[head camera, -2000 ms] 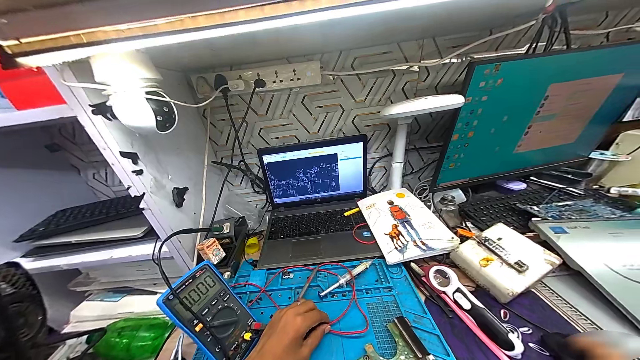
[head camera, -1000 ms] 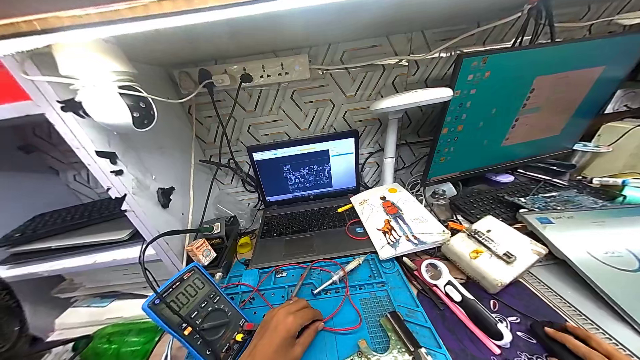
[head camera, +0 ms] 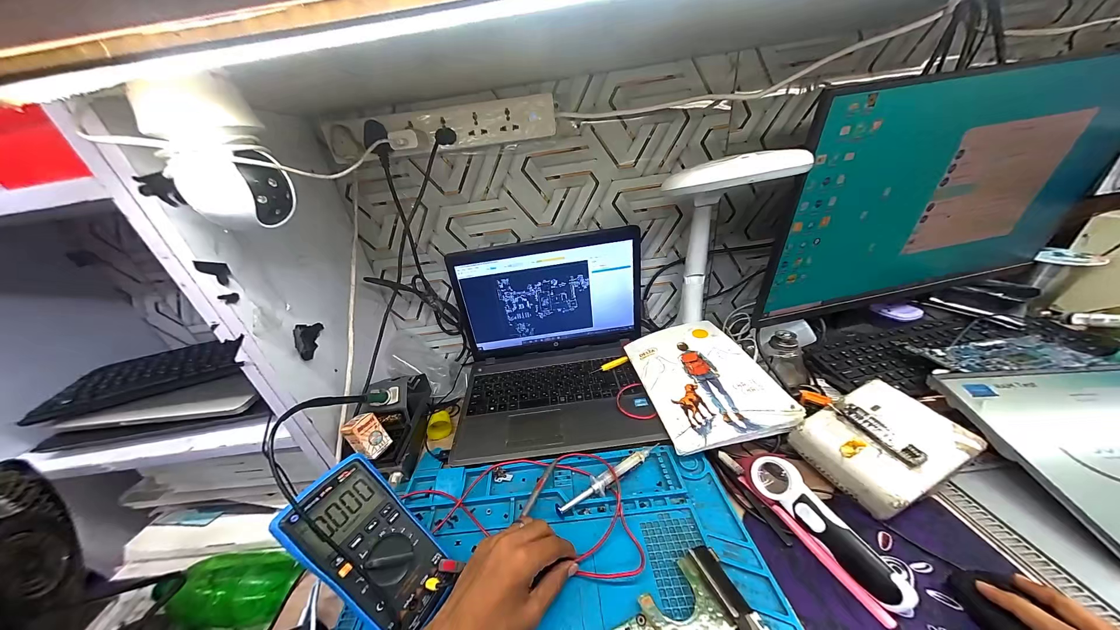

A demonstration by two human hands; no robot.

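Note:
My left hand (head camera: 516, 569) rests on the blue repair mat (head camera: 674, 481), its fingers curled at the end of a slim grey tool (head camera: 538, 490); whether it grips the tool is not clear. A red test lead (head camera: 612, 573) loops beside the fingertips. Left of this hand leans a blue-framed digital multimeter (head camera: 367, 542), its display lit. A syringe with a blue end (head camera: 604, 481) lies beyond the hand. A circuit board with a dark metal part (head camera: 700, 595) lies at the mat's front. At the lower right edge, my right hand (head camera: 1032, 604) is partly in view over a black computer mouse (head camera: 976, 591).
Behind the mat stands an open laptop (head camera: 547, 350) showing a board diagram. An illustrated notebook (head camera: 709, 385) overlaps its right side. Further right are a white box (head camera: 888, 451), a black-and-white magnifier (head camera: 831, 534), a monitor (head camera: 945, 184), a keyboard (head camera: 857, 354) and a silver laptop (head camera: 1041, 429).
My right hand, a blur at the lower right edge two seconds ago, now lies over the mouse. My left hand has stayed beside the slim tool.

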